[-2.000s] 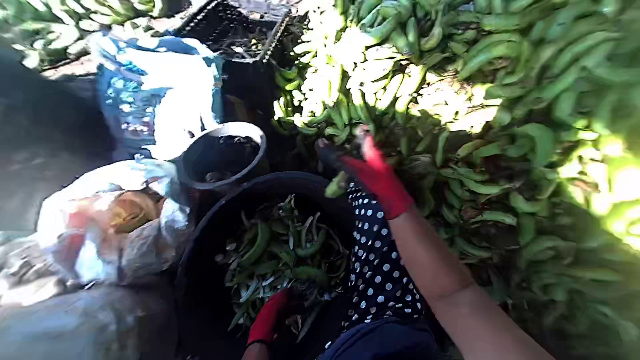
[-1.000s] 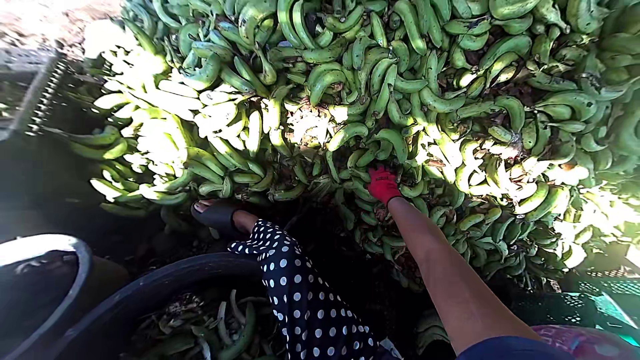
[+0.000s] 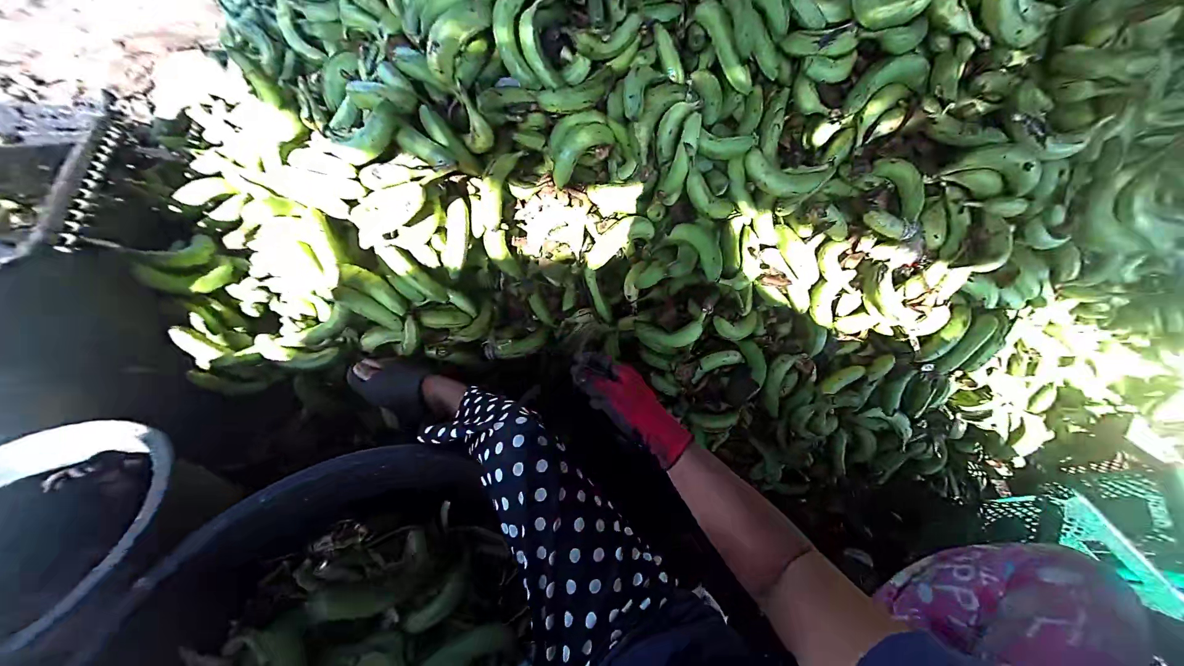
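Note:
My right hand point(image 3: 634, 404), in a red glove with dark fingers, is at the lower edge of a large heap of green bananas point(image 3: 680, 245). Its fingers point up and left over dark ground near the bananas; whether they hold anything cannot be told. My left hand is out of view. A black tub point(image 3: 305, 490) at the lower left holds green bananas or peels point(image 3: 388, 592) in shadow. My leg in polka-dot cloth point(image 3: 555, 518) lies between the tub and my right arm.
At the left stand a pale-rimmed bucket point(image 3: 162, 462) and a plastic crate point(image 3: 83, 176). My sandalled foot point(image 3: 393, 384) rests against the heap. A green crate point(image 3: 1101, 536) and a pink patterned bundle point(image 3: 1017, 601) are at the lower right.
The view has swung right since the oldest frame. My right hand has drawn back from among the bananas toward my leg. My left hand, seen in the tub in the oldest frame, has left view.

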